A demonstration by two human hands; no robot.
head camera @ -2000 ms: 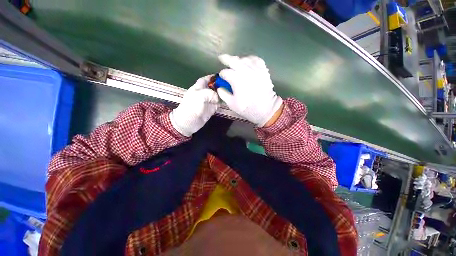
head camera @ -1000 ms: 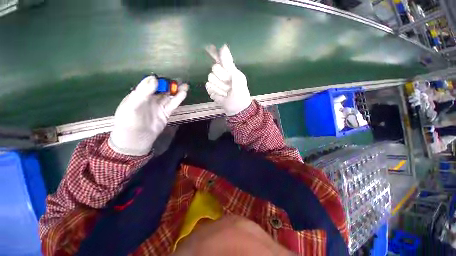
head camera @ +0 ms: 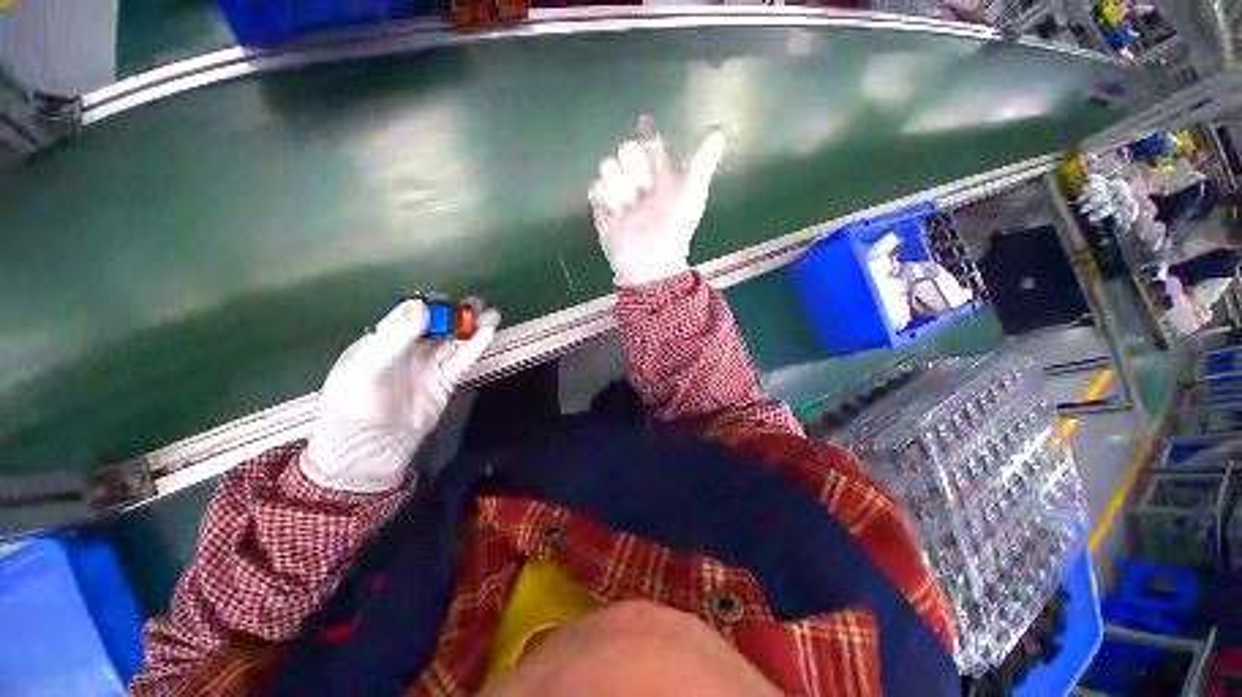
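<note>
My left hand (head camera: 381, 395), in a white glove, grips a small coil unit (head camera: 447, 319) between thumb and fingertips, above the near edge of the green belt. The unit's blue part and orange-red end show; its underside is hidden by my fingers. My right hand (head camera: 651, 204), also gloved, is raised over the belt to the right of the unit, not touching it. Its thumb stands apart, one finger points up with a darker tip, and the other fingers are partly curled. No part shows in it.
The green belt (head camera: 545, 123) has a near aluminium rail. A small blue bin (head camera: 851, 293) with white items is at right. Clear blister trays (head camera: 981, 477) sit over a blue bin of black parts (head camera: 1076, 626). A blue tote (head camera: 55, 613) is lower left. Orange-black units (head camera: 488, 11) are beyond the belt.
My hands were together on the unit, then parted; my left hand took it leftward. Since the last earlier frame, my right thumb has spread away from the fingers. The view has also turned.
</note>
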